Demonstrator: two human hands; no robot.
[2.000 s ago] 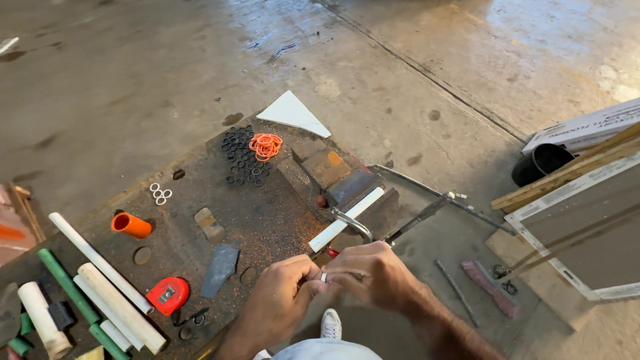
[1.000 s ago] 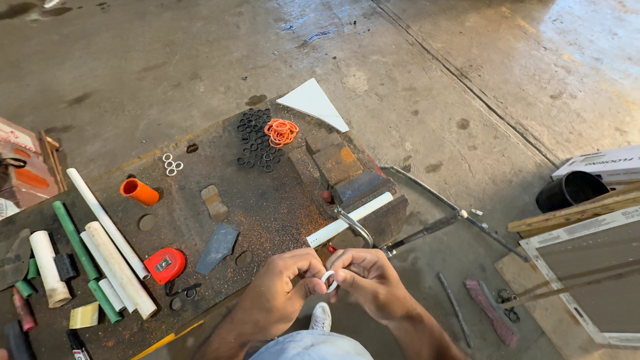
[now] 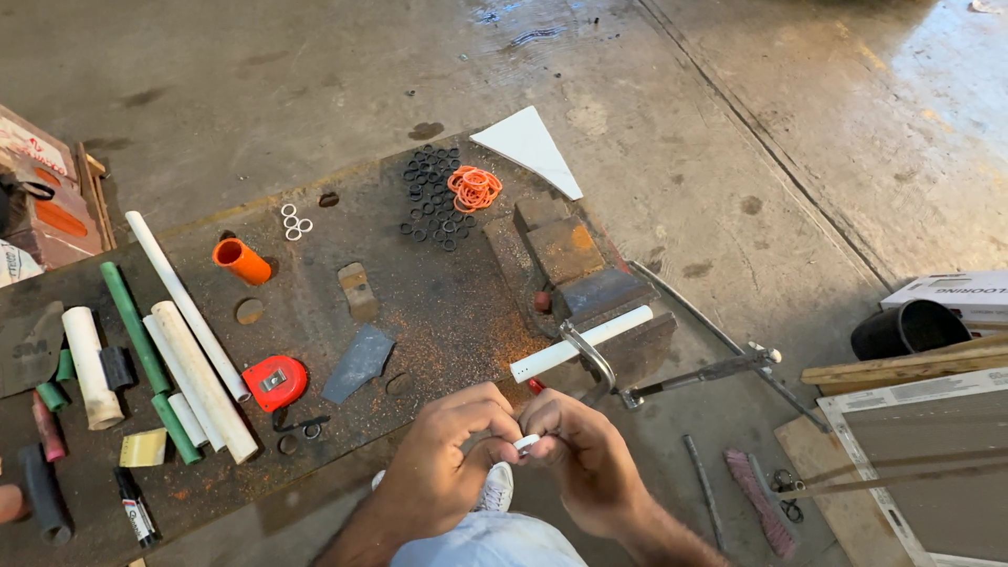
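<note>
My left hand (image 3: 465,449) and my right hand (image 3: 583,457) pinch a small white plastic ring (image 3: 526,444) between their fingertips, just off the bench's near edge. Beyond them a white plastic pipe (image 3: 583,342) lies clamped in a bench vise (image 3: 579,260), with the frame of a hacksaw (image 3: 591,362) over it. Several white rings (image 3: 293,224) rest on the metal bench. Farther right on it are many black rings (image 3: 433,185) and a heap of orange rings (image 3: 475,189).
The bench's left side holds an upright orange tube (image 3: 242,261), a red tape measure (image 3: 275,383), green pipes (image 3: 135,327), white pipes (image 3: 187,307), sandpaper (image 3: 358,364) and a black marker (image 3: 136,506). A white triangular board (image 3: 535,150) is at its far corner. A broom (image 3: 760,500) and black bucket (image 3: 909,329) stand right.
The ring between my fingers has turned from facing the camera to nearly edge-on. Both hands stay together in front of the vise.
</note>
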